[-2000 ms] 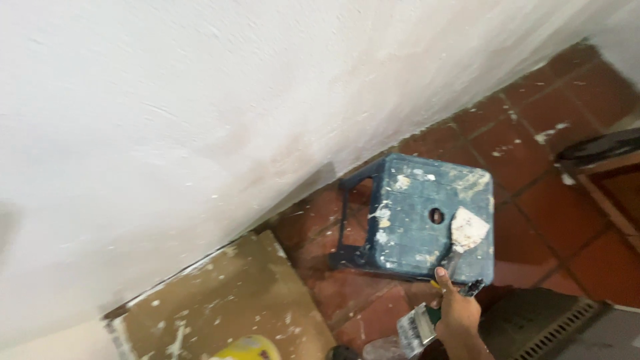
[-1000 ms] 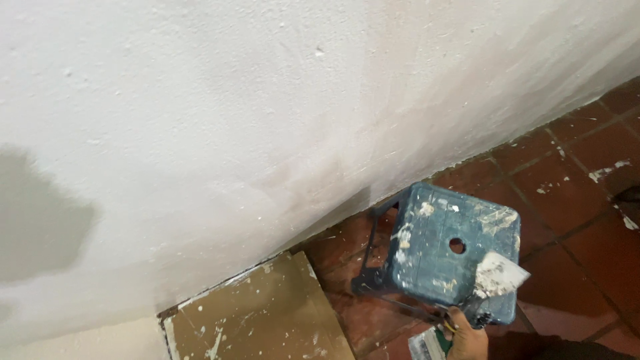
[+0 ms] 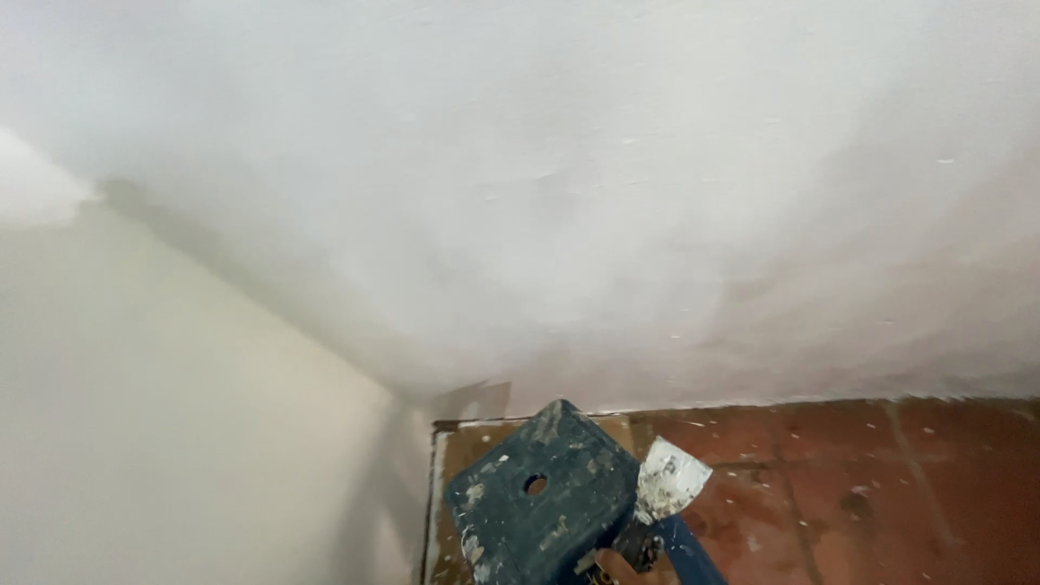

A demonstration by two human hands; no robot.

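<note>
At the bottom edge, part of my right hand shows, its fingers closed around a putty knife whose broad blade is caked with white compound and points up. The hand is close against the near right edge of a dark blue-green plastic stool, spattered with paint and with a round hole in its seat. Whether the fingers also grip the stool I cannot tell. One blue stool leg slants out beneath the blade. My left hand is out of view.
A white wall fills the upper view and meets a second, cream-coloured wall in a corner. Under the stool lies a brown, paint-spotted board. Reddish floor tiles with white specks extend to the right.
The stool has moved left from the tiles to over the board by the corner, the right hand and putty knife with it. The paintbrush seen at the hand earlier is out of sight. The view has swung left.
</note>
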